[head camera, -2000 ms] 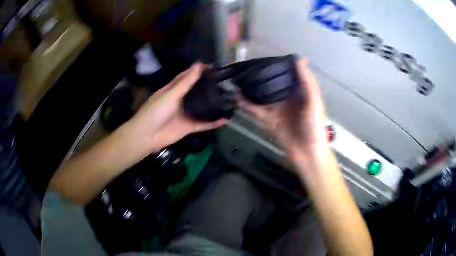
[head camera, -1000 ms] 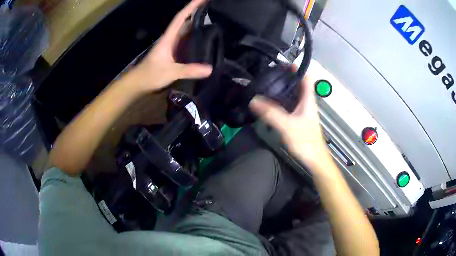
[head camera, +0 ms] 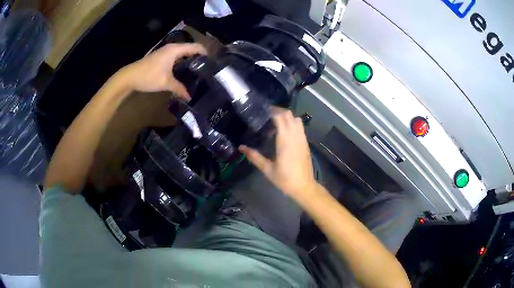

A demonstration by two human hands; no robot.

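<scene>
A pair of black headphones [head camera: 232, 84] with a white label on its headband is blurred between my hands. My left hand [head camera: 160, 70] is curled round its upper left end. My right hand [head camera: 287, 154] is at its lower right end, with thumb and fingers round the cup. The cups are partly hidden and blend with the dark pairs behind. Several more black headphones [head camera: 177, 171] with white labels lie close together below and left of the held pair. Others [head camera: 307, 48] lie above it, beside the white box.
The white-grey shield box [head camera: 434, 56] stands at the right, its lid down. Its front ledge bears a green button [head camera: 362, 72], a red button [head camera: 420, 126] and another green button [head camera: 461, 178]. A dark bin [head camera: 84, 67] and cardboard [head camera: 70, 28] are at the left. Clear plastic wrap [head camera: 25, 101] is at the far left.
My hands have moved lower, from raised headphones with a bare-looking headband to a pair bearing a white label. The view has shifted; more headphones show beside the box. I cannot tell if the pair is the same.
</scene>
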